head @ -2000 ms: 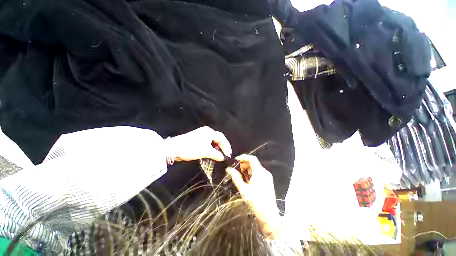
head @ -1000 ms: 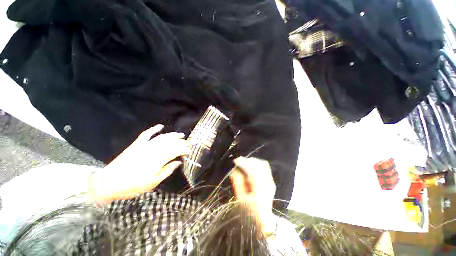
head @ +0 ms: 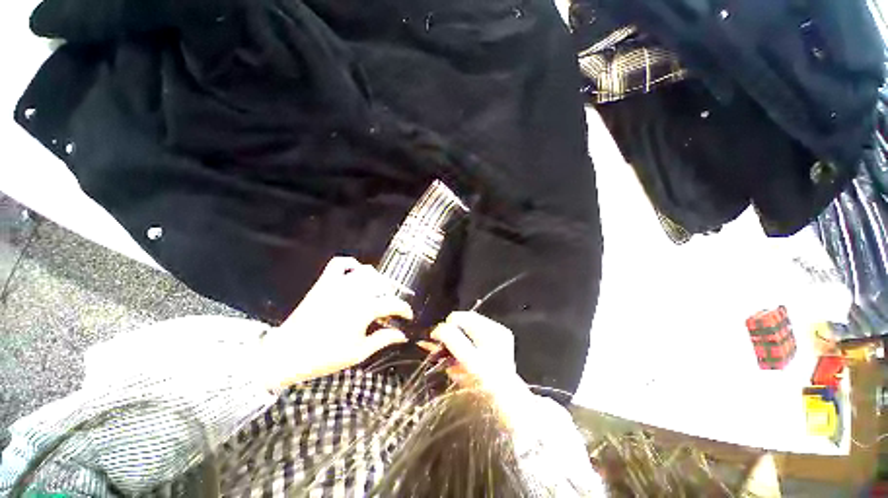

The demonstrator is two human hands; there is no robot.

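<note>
A black jacket [head: 292, 146] lies shell side up before me, with snap buttons along its left edge. A light plaid pocket piece [head: 424, 233] sticks out of the shell near my hands. My left hand [head: 352, 316] pinches the dark cloth just below the plaid piece. My right hand [head: 474, 352] is close beside it, fingers bent together at the same dark cloth. Hair strands cross over it, and whether it holds a small tool is hidden.
Another dark jacket [head: 769, 97] with plaid lining lies at the upper right. Bagged garments [head: 852, 243] are at the far right. A red-and-black checked block [head: 771, 337], a red item [head: 829, 371] and a yellow item [head: 821, 414] sit on the white table [head: 672, 340]. Speckled floor [head: 88, 282] shows left.
Since two seconds ago, the plaid piece has come out further and lies flat. My left hand let go of it, spread open, then moved right and pinched dark cloth by my right hand.
</note>
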